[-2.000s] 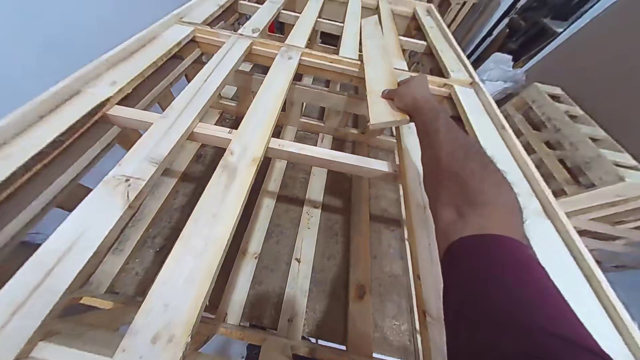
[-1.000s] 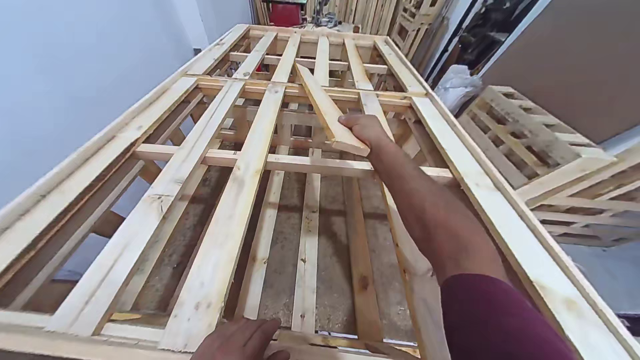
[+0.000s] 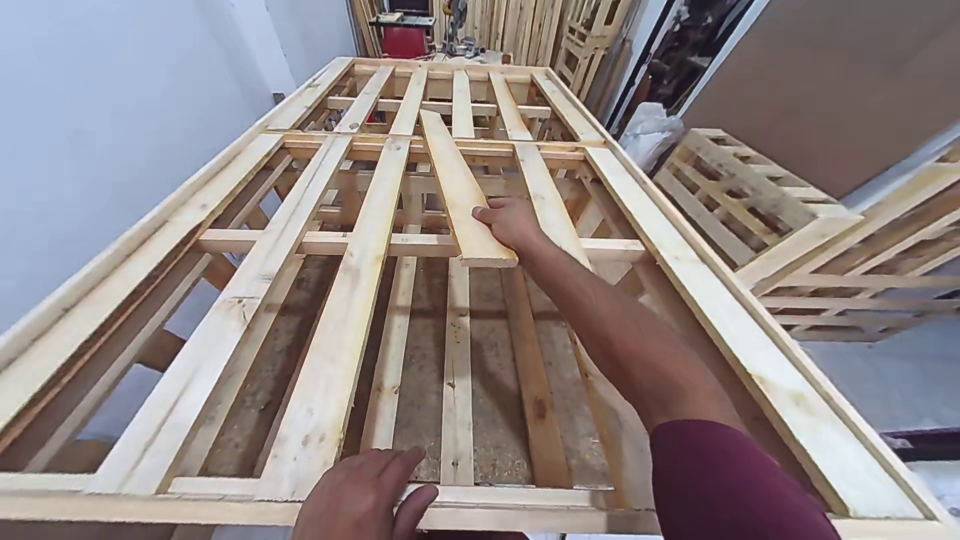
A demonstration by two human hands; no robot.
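Note:
My right hand (image 3: 508, 223) grips the near end of a short wooden board (image 3: 461, 195), thumb on top. The board lies at a slant between two long slats, its far end near the frame's middle crosspieces and its near end above a crossbar (image 3: 420, 244). My left hand (image 3: 365, 495) rests at the near rail (image 3: 540, 496) of the slatted wooden frame, thumb apart from the fingers, with nothing seen in it. A long slat (image 3: 345, 300) runs away from beside that hand. My right forearm passes over another slat (image 3: 551, 202).
Wooden pallets (image 3: 735, 195) and slatted frames (image 3: 870, 292) stand to the right, near a white plastic bag (image 3: 649, 135). A pale wall (image 3: 135, 135) runs along the left. Beyond the far end are a red machine (image 3: 405, 41) and upright boards (image 3: 502, 30).
The board in my right hand has moved left, away from the right-hand slats. My left hand has come into view at the near rail. The view has shifted to show more of the frame.

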